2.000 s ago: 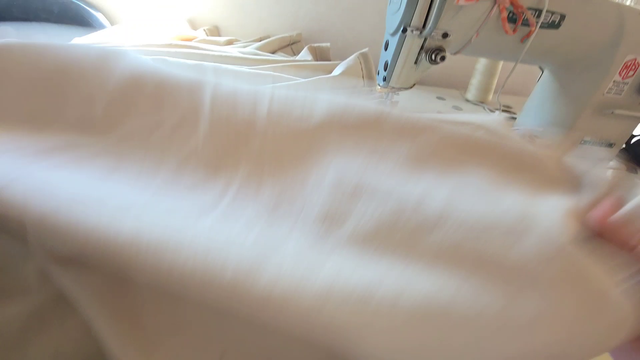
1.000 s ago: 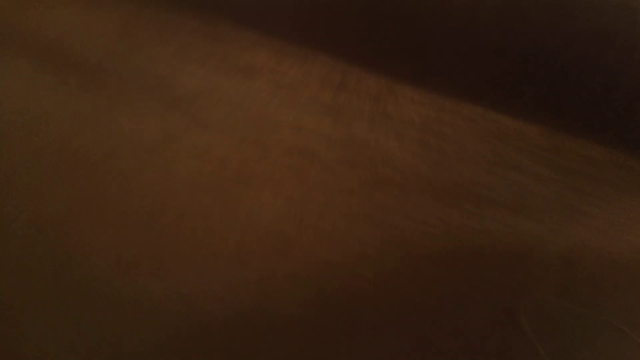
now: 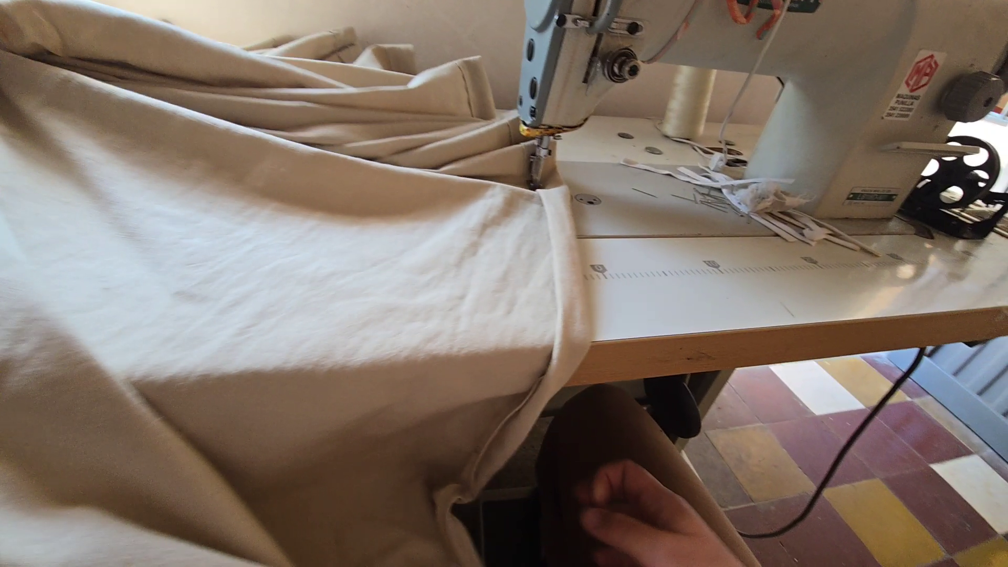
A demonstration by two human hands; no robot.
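Note:
Beige fabric (image 3: 378, 283) covers the left side of the view and hangs over the table's front edge. Its folded hem (image 3: 565, 260) runs from beside the needle and presser foot (image 3: 539, 161) of a sewing machine (image 3: 827, 102) down off the edge. Below the table, my right hand (image 3: 650, 516) is near my knee, to the right of the hanging hem, with its fingers curled. Whether anything is between those fingers cannot be made out. My left hand is not in view.
Behind the needle lie more folds of beige fabric (image 3: 394, 94). White strips of scrap (image 3: 764, 197) lie on the machine bed, near a thread cone (image 3: 687, 102). A bobbin winder (image 3: 957, 185) stands at the right. A black cable (image 3: 850, 441) hangs over the tiled floor.
Two seconds ago the fabric was blurred and spread across most of the view, with a hand at its right end; now its hem lies by the needle. The frame between is dark.

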